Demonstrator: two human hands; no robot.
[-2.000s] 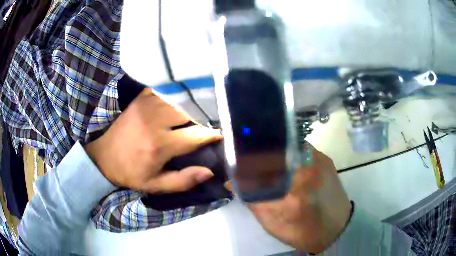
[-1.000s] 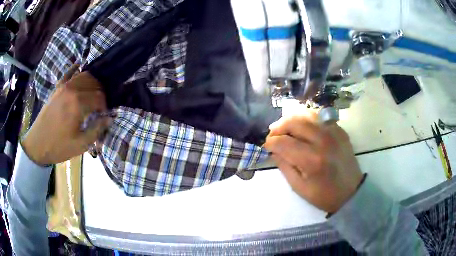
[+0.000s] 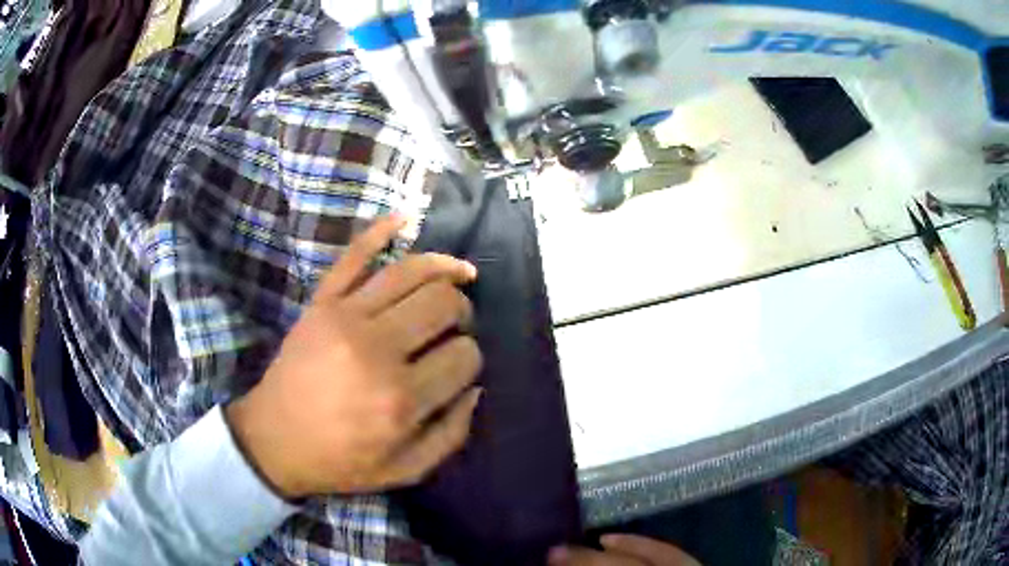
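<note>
A dark panel (image 3: 515, 376) runs from below the machine's needle area down past the table's front edge. The plaid garment piece (image 3: 221, 243) lies bunched to its left and shows below my left hand. My left hand (image 3: 371, 370) lies palm down with fingers spread, across the plaid cloth and the panel's left side. My right hand (image 3: 625, 551) is at the bottom edge, mostly cut off, its fingers at the panel's lower right corner; its grip is hidden. The presser foot area (image 3: 498, 171) is blurred, at the panel's top end.
The white machine head with blue lettering (image 3: 802, 44) is above. A black pad (image 3: 813, 116), yellow-handled snips (image 3: 946, 271) and loose threads lie right. The ribbed table edge (image 3: 775, 448) curves along the front. Plaid cloth (image 3: 952, 453) hangs at lower right.
My left hand has moved from the far left onto the cloth near the needle. My right hand has moved from the needle down to the bottom edge. The dark panel now lies lengthwise, plaid cloth left.
</note>
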